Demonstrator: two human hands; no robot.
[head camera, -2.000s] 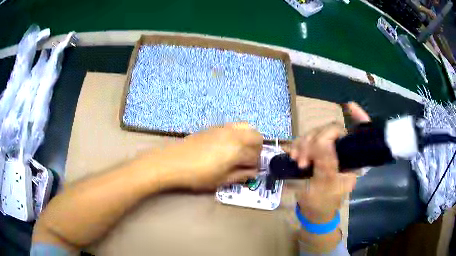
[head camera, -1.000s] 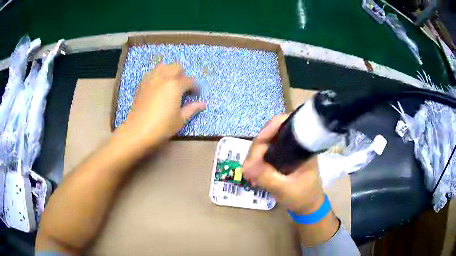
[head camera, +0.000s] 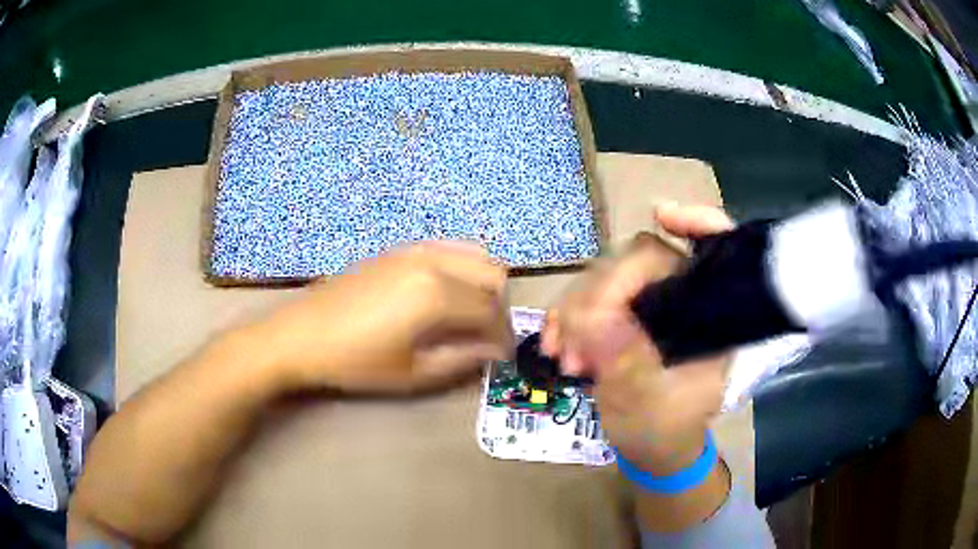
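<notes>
My right hand, with a blue wristband, is closed round the black electric screwdriver, which is tilted nearly flat, its tip end over the socket housing. The white socket housing lies open side up on the cardboard mat, with a green circuit board and a yellow block inside. My left hand is at the housing's upper left, near the driver's tip, fingers curled and blurred; whether it holds a screw cannot be seen. The hands and driver hide the housing's upper right part.
The cardboard screw tray, full of tiny silvery-blue screws, lies behind my hands. A green conveyor with pale edging runs behind it. Bagged white units lie at the left. Bagged cords lie at the right.
My left hand has moved from over the screw tray down to the housing. My right hand has turned the screwdriver from steep to nearly flat. The view has shifted slightly.
</notes>
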